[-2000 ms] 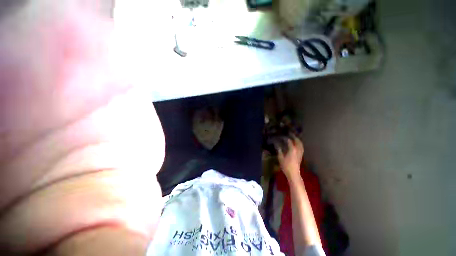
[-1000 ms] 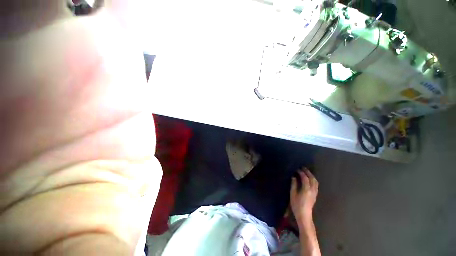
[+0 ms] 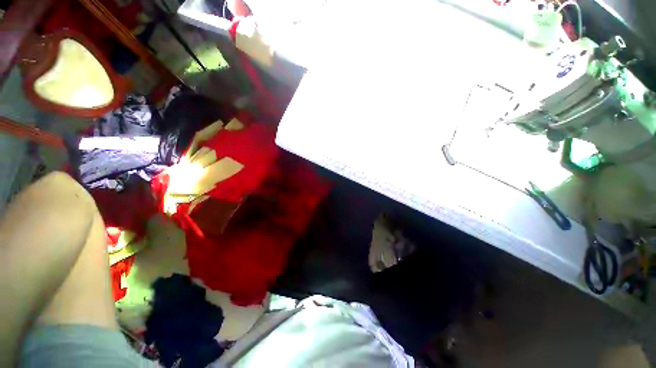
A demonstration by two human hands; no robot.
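My bare left arm is bent at the left edge, with a grey-green sleeve below it; my left hand is out of the picture. A small blurred patch of skin from my right hand or forearm (image 3: 623,357) shows at the bottom right corner, its fingers not readable. Red cut pieces (image 3: 244,266) lie in a pile left of the table, with yellow-gold strips (image 3: 205,176) on them. The white sewing machine head (image 3: 575,108) stands at the upper right, above the glaring white table (image 3: 381,122).
Dark snips (image 3: 549,206) and black-handled scissors (image 3: 600,267) lie near the table's front edge. A wooden chair with a pale oval back (image 3: 75,75) is at the upper left. Black plastic (image 3: 122,162) and a dark cloth (image 3: 183,316) lie beside the red pile.
The view has swung left, bringing the chair and red pile in. My left arm no longer fills the left side. My right hand has gone from below the table to the bottom right edge.
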